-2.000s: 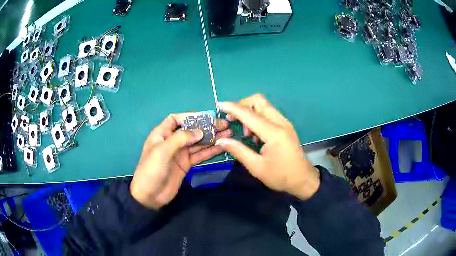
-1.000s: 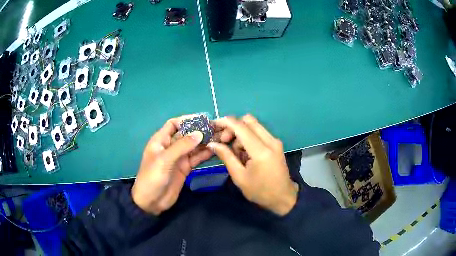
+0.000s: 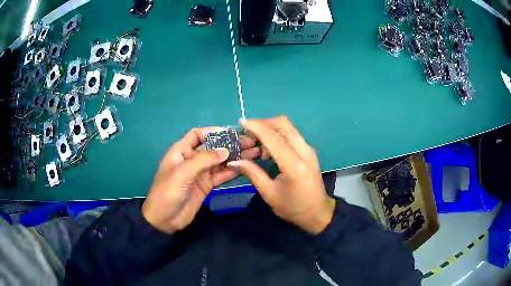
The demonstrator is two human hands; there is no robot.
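Note:
My left hand [image 3: 185, 176] holds a small dark module [image 3: 221, 142] in a clear housing above the bench's front edge, with the thumb across its face. My right hand [image 3: 291, 173] is just to the right of the module, thumb and fingers apart around its right side. Whether the right fingers touch the module or hold a small part cannot be told. The underside of the module is hidden by the left fingers.
Clear housings with white faces [image 3: 105, 123] spread at left. Dark modules [image 3: 390, 38] lie at upper right, dark parts [image 3: 201, 15] at the top. A white-grey screw feeder [image 3: 314, 25] stands at top centre. A cardboard box [image 3: 428, 195] and blue stool [image 3: 460, 179] are at right. A grey sleeve [image 3: 28, 251] shows lower left.
My right hand has shifted slightly left since the earliest frame, its fingers opening again after closing in. The left hand still holds the module. The grey sleeve has appeared at lower left.

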